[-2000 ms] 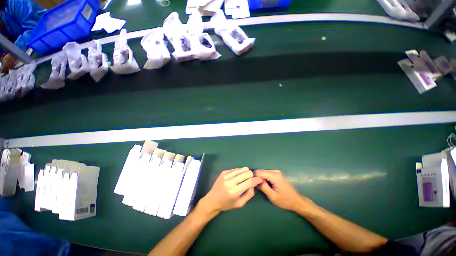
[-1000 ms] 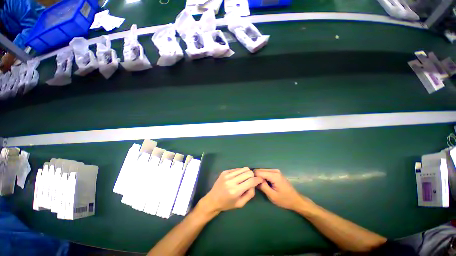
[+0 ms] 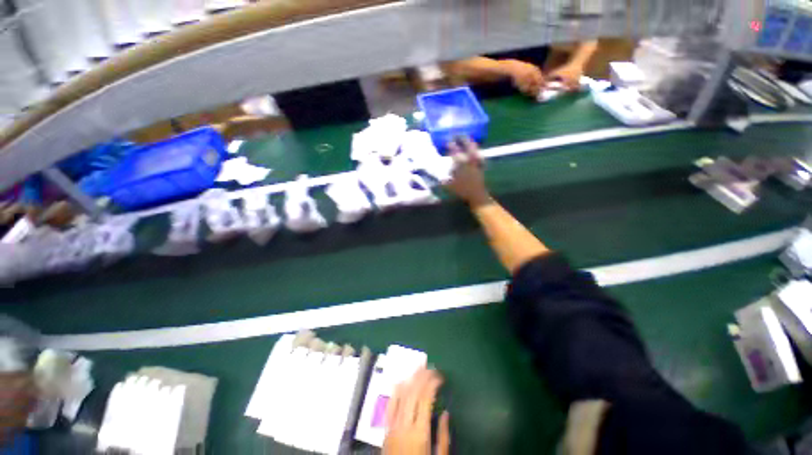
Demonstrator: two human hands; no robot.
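White cartons stand grouped side by side [image 3: 307, 395] near the front edge. One carton with a purple mark [image 3: 378, 404] leans at the group's right end. My left hand [image 3: 414, 418] touches its right side with fingers extended; the lower part of the hand is cut off by the frame's bottom edge, and its grip is unclear. My right hand [image 3: 466, 173] is stretched across the belt, blurred, at the right end of the row of white bagged products [image 3: 387, 187], just in front of a small blue bin [image 3: 454, 115]. I cannot tell whether it holds anything.
A large blue bin [image 3: 169, 169] stands far left. More cartons stand at left [image 3: 147, 413] and right [image 3: 761, 347]. Cartons lie on the belt at right [image 3: 730, 182]. Another person's hands [image 3: 539, 80] work across the belt. A grey frame [image 3: 267, 62] crosses above.
The view has tilted up. My hands have parted: the right has reached far across the belt, the left has moved to the carton group's right end, where a purple-marked face now shows.
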